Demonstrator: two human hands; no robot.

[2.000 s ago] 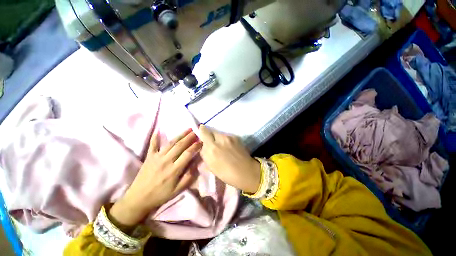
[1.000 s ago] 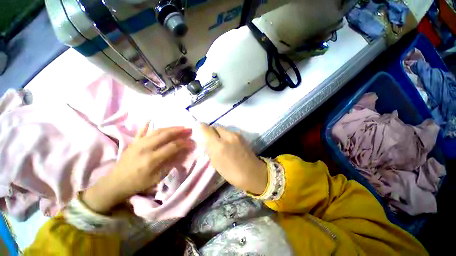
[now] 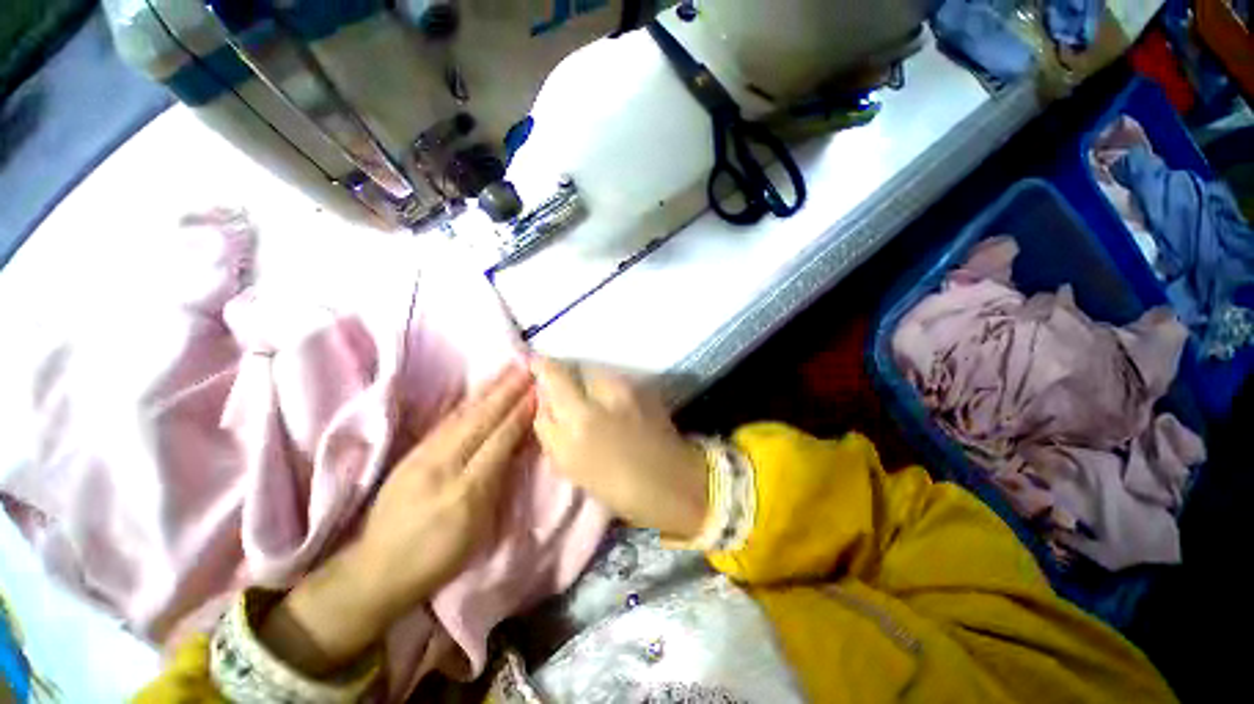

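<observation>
A pale pink fabric piece point(image 3: 323, 399) lies bunched on the white table, left of and in front of the needle area. Its right edge runs from the presser foot point(image 3: 437, 217) down to my fingertips. My right hand point(image 3: 605, 440) pinches that edge between thumb and fingers. My left hand point(image 3: 433, 502) lies on the cloth beside it, fingers stretched and close together, fingertips touching the edge by my right hand. The sewing machine point(image 3: 591, 138) stands above the cloth. The needle itself is too small to make out.
Black scissors point(image 3: 750, 168) lie on the machine bed. A shiny metal guide point(image 3: 539, 227) sits right of the presser foot. On the right, a grey-blue bin point(image 3: 901, 296) holds pink pieces and a bright blue basket point(image 3: 1152, 107) holds light blue and pale pieces. Light blue fabric point(image 3: 983, 39) lies at the table's far end.
The cloth has shifted and bunched differently on the left. My left hand moved away from the edge's left side and back in beside my right hand, which still pinches the edge. The view shifted slightly.
</observation>
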